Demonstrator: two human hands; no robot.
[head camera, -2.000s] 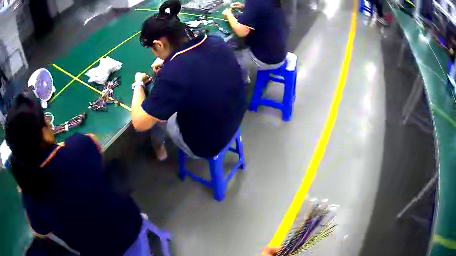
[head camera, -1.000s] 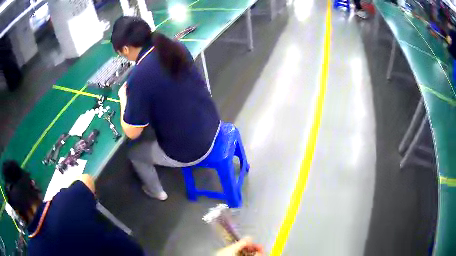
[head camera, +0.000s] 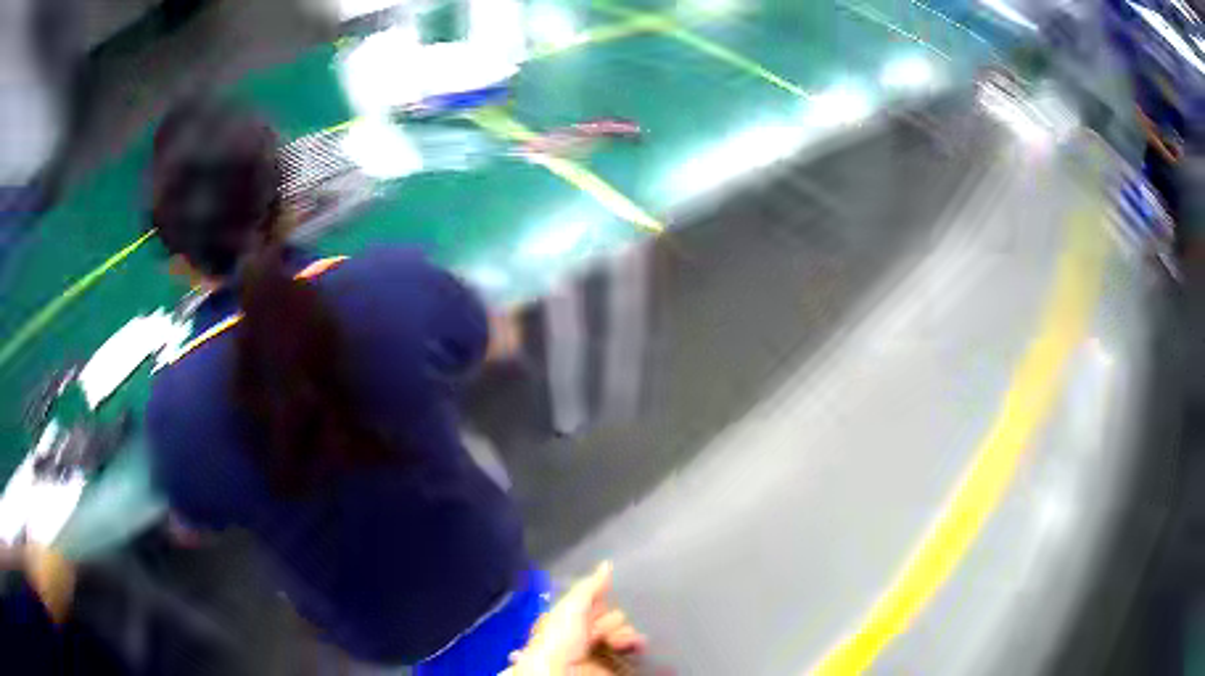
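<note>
My left hand (head camera: 571, 637) is at the bottom edge, cut off by it and blurred. Its thumb points up and its fingers are curled to the right. They close around a small dark brownish piece of the wire bundle (head camera: 619, 656); the rest of the bundle is hidden or out of the picture. My right hand is not in view.
A person in a dark shirt (head camera: 357, 436) sits on a blue stool (head camera: 492, 647) at the green bench (head camera: 463, 198). Blurred white sheets and dark harnesses lie on the bench. A yellow line (head camera: 985, 489) runs along the grey floor at right. Another person's hand shows at lower left.
The view has swung left and along the bench, and is now strongly blurred. My left hand appears further left, and the pale-tipped wires that stuck out of it no longer show.
</note>
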